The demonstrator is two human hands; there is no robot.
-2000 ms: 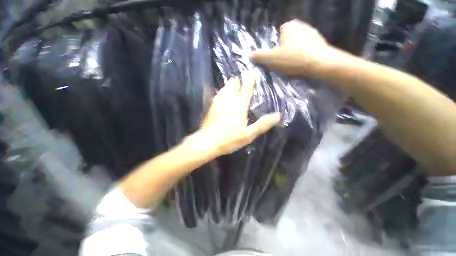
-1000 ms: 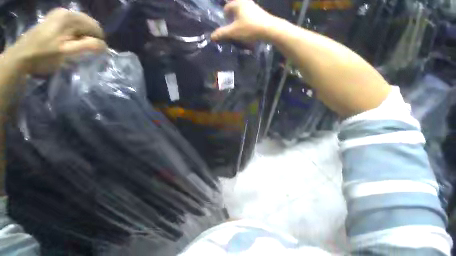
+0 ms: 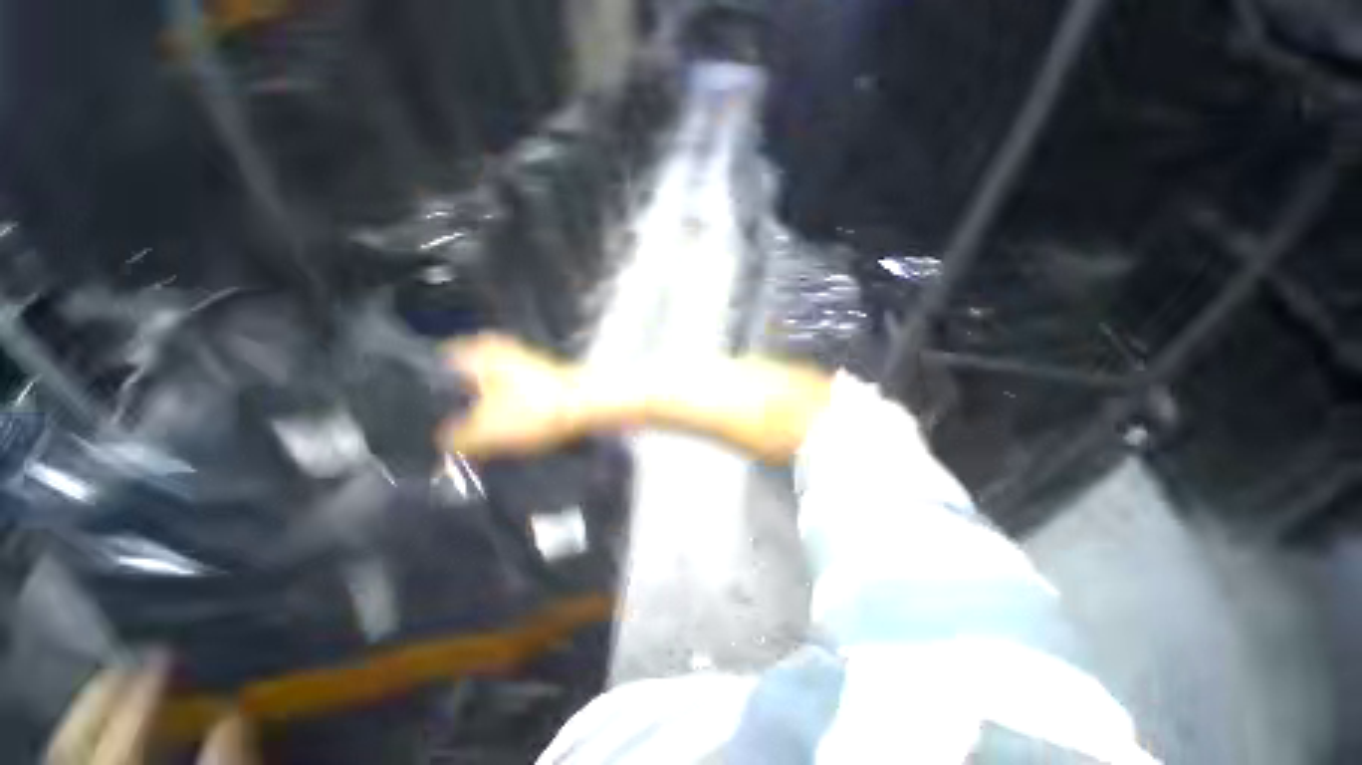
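Dark bagged garments [image 3: 493, 538] fill the left side under shiny film, with small white labels [image 3: 560, 534] and an orange band [image 3: 403, 673]. My right hand [image 3: 515, 396] reaches in from the right and is at the upper part of these garments. Its thumb and fingers look apart, but blur hides whether film or cloth is between them. My left hand [image 3: 142, 725] is at the bottom left, cut off by the edge. Only blurred fingertips show by the orange band, and its hold cannot be told.
A pale floor aisle [image 3: 695, 553] runs up the middle. More dark bagged garments [image 3: 881, 150] hang beyond and to the right. Grey rack tubes [image 3: 993, 187] slant across the right side, with a pale floor patch [image 3: 1135, 583] below them.
The view has swung, and the labelled garments and orange band now lie lower left. The gathered bagged garments held by my left hand no longer show clearly. My left hand is now at the bottom edge.
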